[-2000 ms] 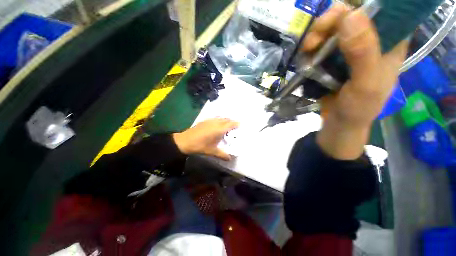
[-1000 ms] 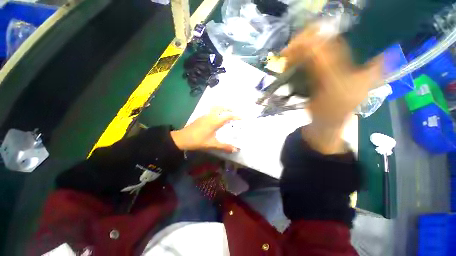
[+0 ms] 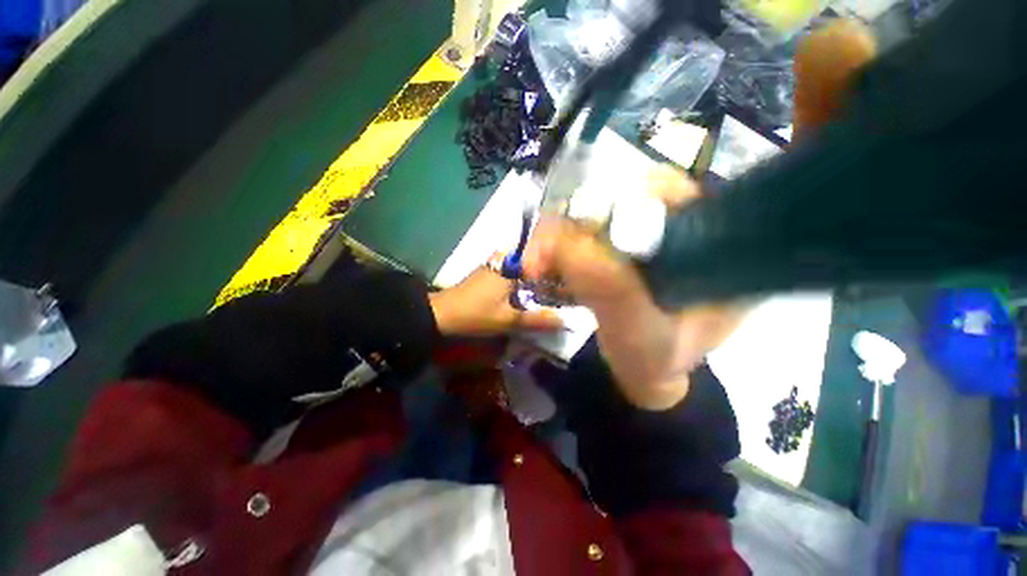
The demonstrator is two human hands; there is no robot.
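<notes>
My left hand (image 3: 490, 304) rests at the near left of the white board (image 3: 766, 349), its fingers around a white adapter housing (image 3: 574, 327) that is mostly covered by both hands. My right hand (image 3: 614, 281) is closed around the lower part of a pneumatic screwdriver, just above and right of the housing. The driver's dark green body (image 3: 833, 191) is large and blurred, reaching to the right edge. A blue fitting (image 3: 512, 266) shows by my left fingertips. Whether the bit touches the housing is hidden.
A heap of black parts (image 3: 493, 129) lies at the back left, beside clear plastic bags (image 3: 676, 79). Smaller black parts (image 3: 791, 421) lie on the board's right. A mallet (image 3: 876, 358) lies beyond. A white unit (image 3: 32, 335) sits on the left belt. A skin-coloured blur shows upper right.
My right hand has come down and left with the driver, from above the board to my left hand. The view has shifted, uncovering the small black parts at right. My left hand still holds the housing.
</notes>
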